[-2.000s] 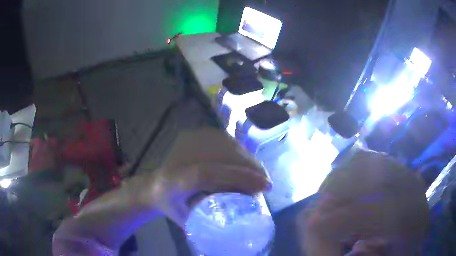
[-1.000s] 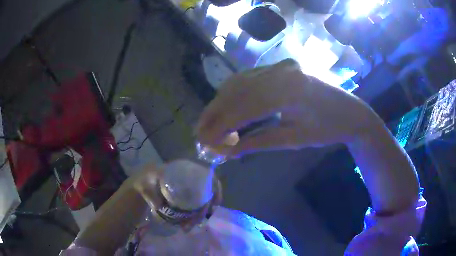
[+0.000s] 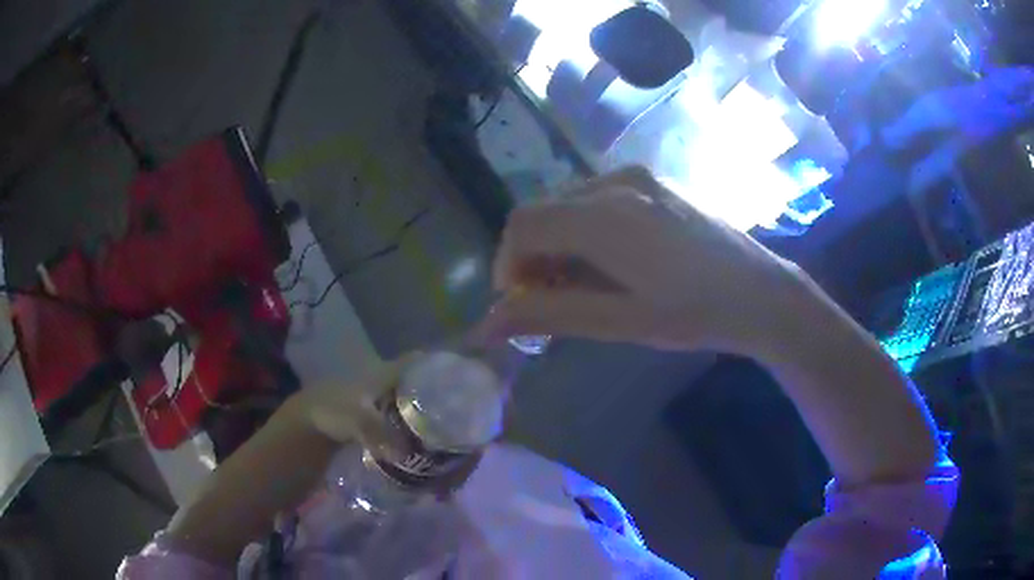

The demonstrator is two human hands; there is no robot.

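A clear bottle with a dark printed band stands tilted in front of my chest, its rounded end up towards the camera. My left hand is closed around its side; the bottle hides part of my fingers. My right hand is above and to the right of the bottle, fingertips pinched together. A small clear shiny piece shows just under those fingertips and appears gripped by them. It is blurred.
A red jointed rig stands on the left, with thin dark cables around it. A bench at the upper right holds a white unit with a black top in strong glare. A teal crate is at the right.
The view first swung down from the bench to my hands and bottle. Since a second ago, my right hand has shifted slightly right in view, and the bottle now leans more.
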